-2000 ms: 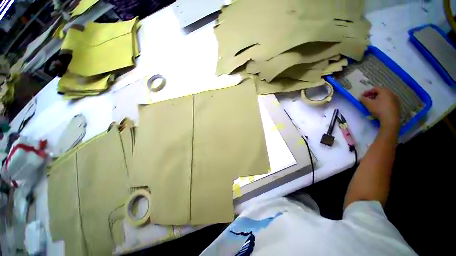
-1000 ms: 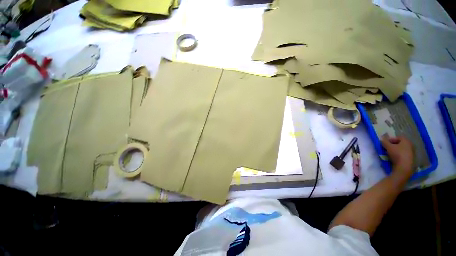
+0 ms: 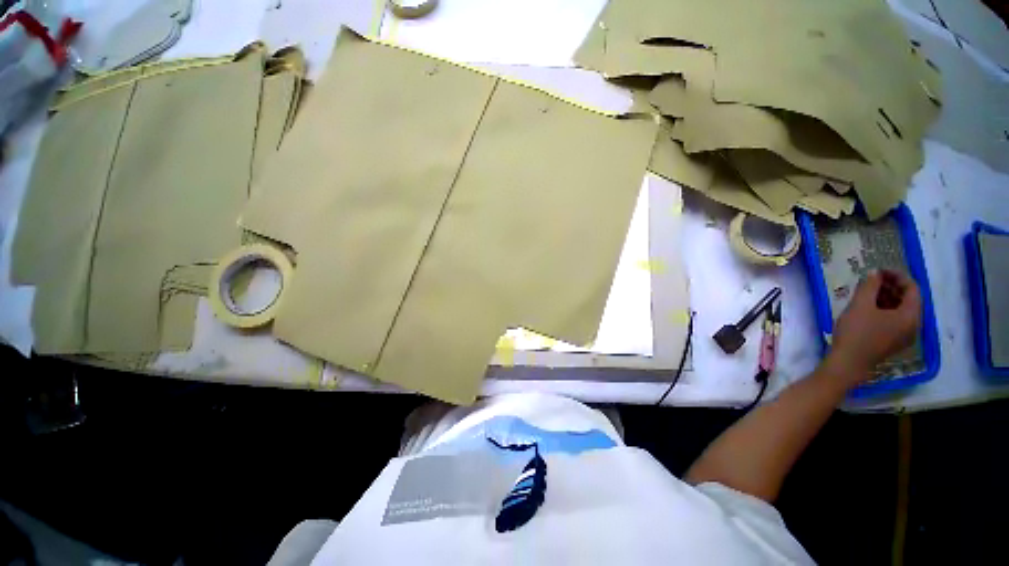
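Note:
My right hand (image 3: 877, 321) is over the blue-rimmed parts tray (image 3: 927, 290) on the right, its fingers bent together. Whether a small part is between the fingertips cannot be told. The tray holds rows of tiny grey pieces (image 3: 883, 245), partly hidden by the hand. A large khaki bag panel (image 3: 443, 210) with a stitched centre seam lies flat, slanted, over the white work board (image 3: 633, 293). My left hand is not in view.
Small hammer (image 3: 730, 336) and pink-handled snips (image 3: 767, 345) lie left of the tray. Masking-tape rolls (image 3: 253, 286) (image 3: 766, 237) lie beside the panel. Stacked seamed panels (image 3: 166, 199) are left, loose khaki panels (image 3: 775, 88) upper right. A second blue-rimmed tray (image 3: 976, 299) is far right.
The view has turned and tilted down, so the table sits higher in the picture. My right hand stays at the parts tray, now further over its pieces, fingers curled.

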